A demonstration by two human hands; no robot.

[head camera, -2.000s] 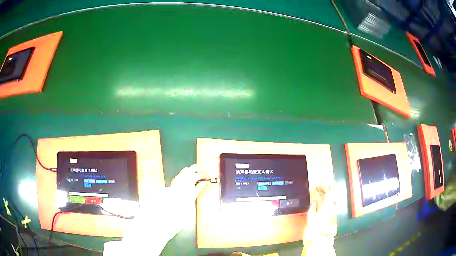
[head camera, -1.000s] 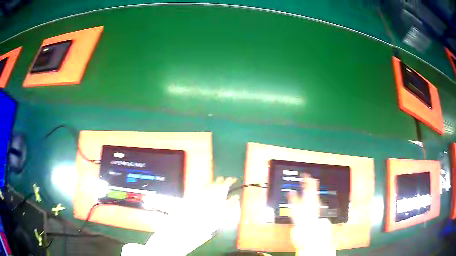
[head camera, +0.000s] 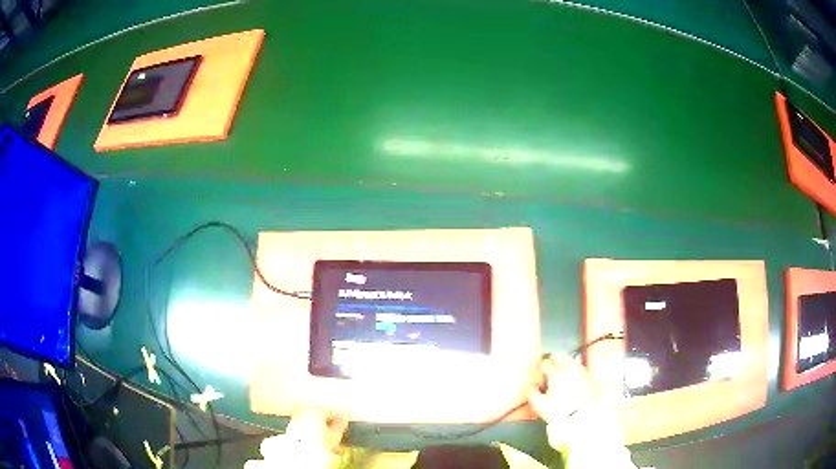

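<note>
A dark tablet (head camera: 401, 316) with white and blue text lies on an orange pad (head camera: 513, 275). Glare covers its lower screen. A thin black cable (head camera: 252, 252) enters its left edge. A second tablet (head camera: 683, 334), mostly dark, lies on the pad (head camera: 753, 293) to the right, with a cable (head camera: 600, 340) at its left edge. My left hand (head camera: 316, 430) is at the first pad's lower edge, washed out by glare. My right hand (head camera: 561, 389) is between the two pads, fingers bent, beside a black-red cable (head camera: 500, 421). Its grip on the cable is unclear.
A blue-lit monitor (head camera: 41, 247) on a round black base (head camera: 99, 286) stands at far left. Cables with pale yellow ties (head camera: 207, 397) lie at lower left. More tablets on orange pads are at the back left (head camera: 154, 89), back right (head camera: 811, 147) and far right (head camera: 816, 332).
The view has turned left, bringing in the monitor. My right hand has left the second tablet's screen for the gap between pads. My left hand has moved to the first pad's lower edge.
</note>
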